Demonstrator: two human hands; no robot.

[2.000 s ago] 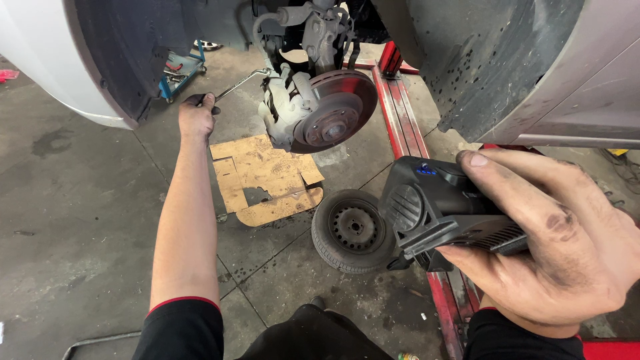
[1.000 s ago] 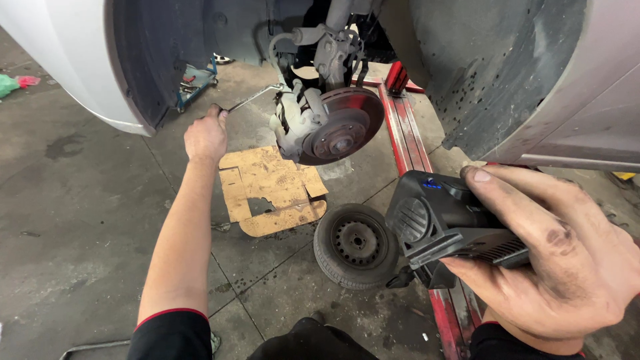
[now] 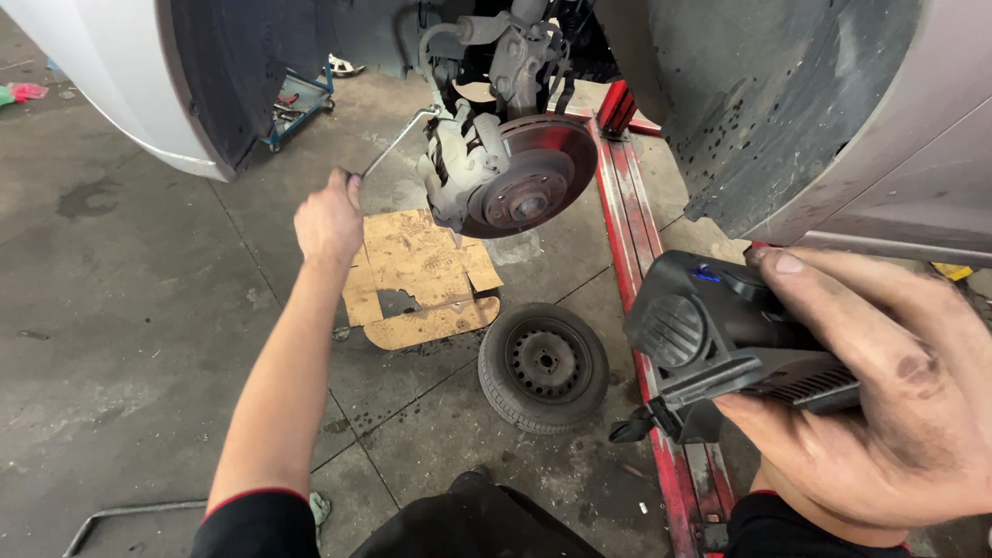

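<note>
My left hand (image 3: 332,217) grips the near end of a long metal wrench (image 3: 399,142). The wrench's far end meets the back of the brake caliper (image 3: 465,159), which sits around the left side of the brake disc (image 3: 535,182). At the right, close to the camera, my right hand (image 3: 876,372) holds a black plastic device (image 3: 697,325) with a small blue light and vents, fingers on top and thumb beneath. Above the disc rises the steering knuckle (image 3: 515,66).
A wheel with a steel rim (image 3: 546,360) lies on the floor by stained cardboard (image 3: 418,240). The red lift arm (image 3: 632,209) runs along the right. The car's fender (image 3: 116,85) and wheel-arch liner (image 3: 759,93) frame the brake. A blue tool cart (image 3: 298,105) stands behind.
My left hand has moved a little with the wrench's near end, which now hangs lower relative to its far end. My right hand still holds the black device.
</note>
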